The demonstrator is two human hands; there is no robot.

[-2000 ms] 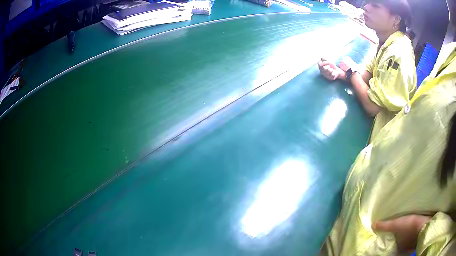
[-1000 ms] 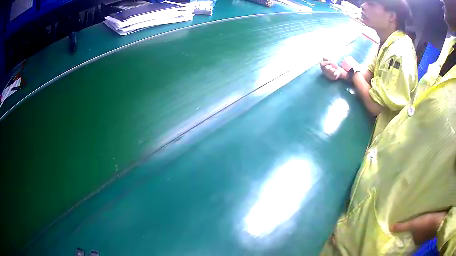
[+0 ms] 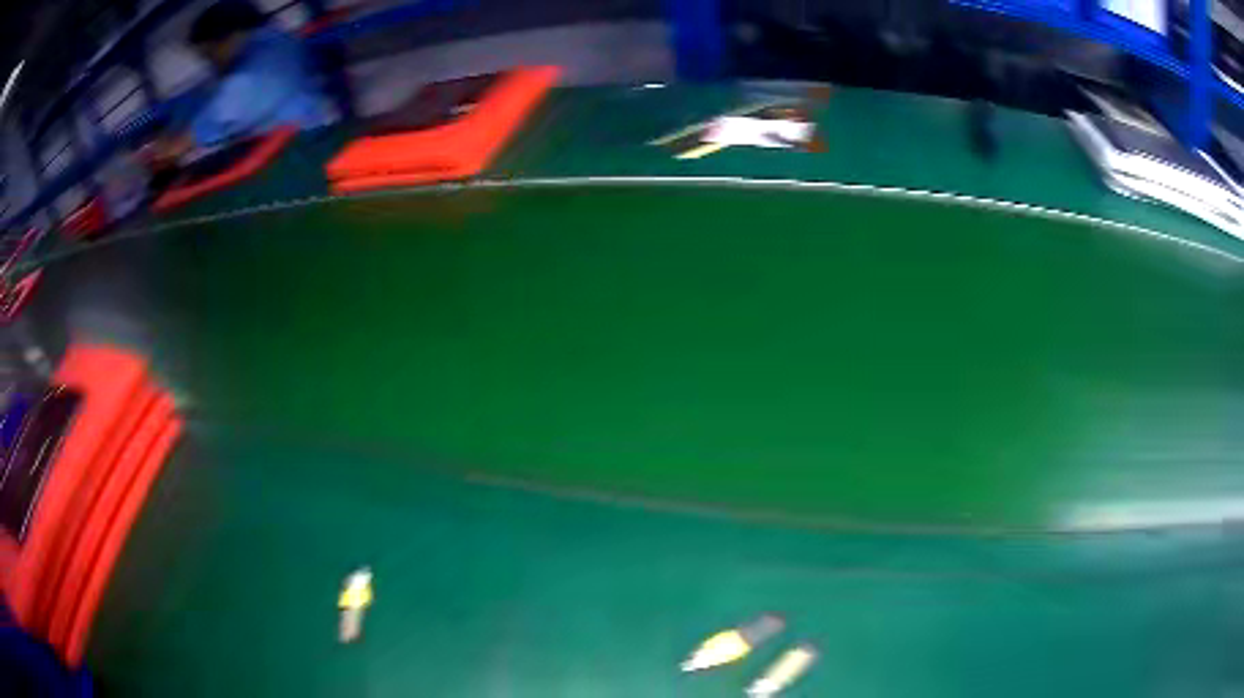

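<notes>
Three small USB sticks, blurred, with pale and yellowish parts, lie loose on the near green bench. One stick (image 3: 355,605) lies at the lower left. Two others, a stick (image 3: 733,642) and another stick (image 3: 783,671), lie close together at the bottom centre. A stack of orange-red foam trays (image 3: 109,498) stands at the left edge, with a dark flat tablet (image 3: 33,457) on it. Neither my left hand nor my right hand is in view.
The green belt (image 3: 655,341) crosses the middle. On the far ledge are orange trays (image 3: 450,143) with a dark tablet, blurred scraps (image 3: 757,132), a dark upright item (image 3: 981,127) and a paper stack (image 3: 1173,177). A person in a blue smock (image 3: 262,96) is at the far left.
My view has swung left and is motion-blurred. The people in yellow smocks have left the picture. The orange trays, the person in blue and three whole sticks now show.
</notes>
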